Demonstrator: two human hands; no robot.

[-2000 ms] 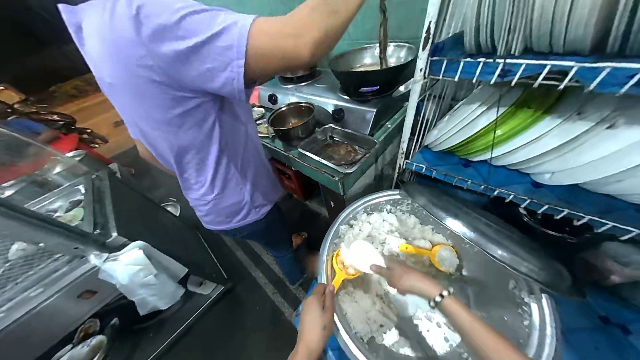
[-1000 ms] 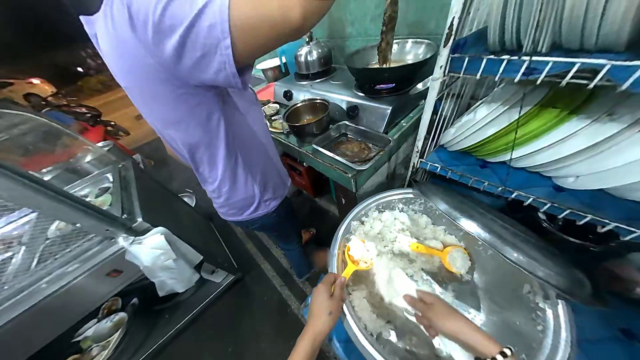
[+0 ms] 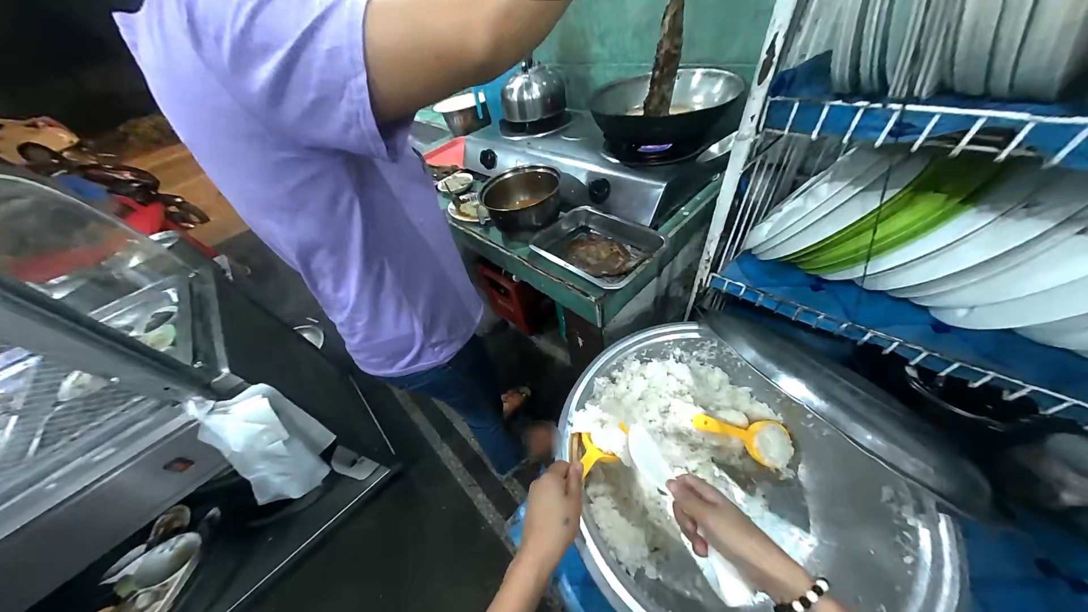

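Observation:
A wide metal pot [image 3: 922, 544] holds cooked white rice [image 3: 671, 387]. My left hand [image 3: 554, 506] grips the handle of a yellow scoop [image 3: 595, 456] heaped with rice, over the pot's left rim. My right hand [image 3: 710, 518], with a beaded bracelet at the wrist, holds a white rice paddle [image 3: 648, 459], its blade close to the heaped scoop. A second yellow scoop [image 3: 748, 433] lies on the rice with rice in its bowl. Something white, perhaps plastic, shows beneath my right hand; its shape is unclear.
A person in a purple shirt [image 3: 340, 195] stands at the stove [image 3: 552, 153], which bears a wok [image 3: 671, 106] and kettle [image 3: 534, 92]. A pot [image 3: 520, 204] and metal tray [image 3: 633, 234] sit nearby. Right stands a plate rack [image 3: 850, 327]; a round lid [image 3: 850, 408] leans behind the rice. Left is a glass display case [image 3: 93, 340].
The paddle in my right hand has moved up beside the scoop since one second ago. My left hand keeps hold of the scoop, which now carries a larger heap of rice.

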